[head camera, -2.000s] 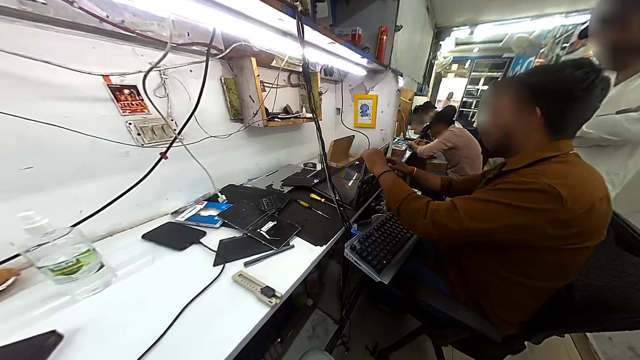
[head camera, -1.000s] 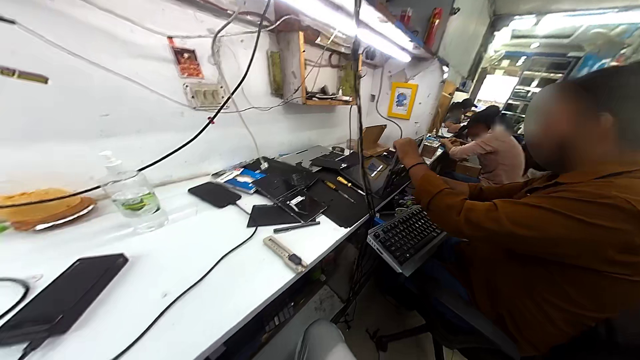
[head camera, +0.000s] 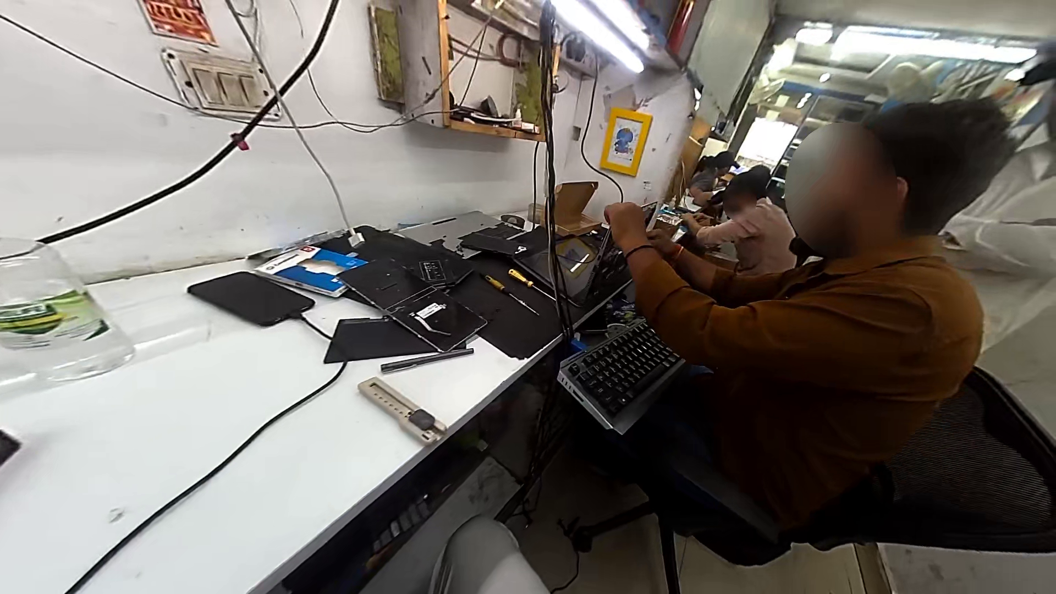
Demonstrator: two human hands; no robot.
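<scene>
Neither my left hand nor my right hand shows in the head view. A beige utility knife [head camera: 403, 410] lies near the front edge of the white bench [head camera: 247, 478]. Behind it are a dark pen-like tool [head camera: 426, 360] and flat black laptop panels [head camera: 436, 318]. Two yellow-handled screwdrivers [head camera: 510, 294] [head camera: 532, 283] rest on a black sheet. To their left a blue and white packet [head camera: 310, 270] lies beside a black phone-like device [head camera: 250, 298]. A clear plastic bottle [head camera: 58, 322] with a green label stands at the far left.
A co-worker in a brown shirt [head camera: 808, 330] sits at the right, arms over the bench, beside a keyboard [head camera: 624, 373]. Dark cables [head camera: 554, 190] hang at the bench's edge. A black cable [head camera: 223, 462] crosses the bench top. Other people sit farther back.
The view has swung about. The black box-like device and the round brown item seen at the left one second ago are largely or wholly out of frame.
</scene>
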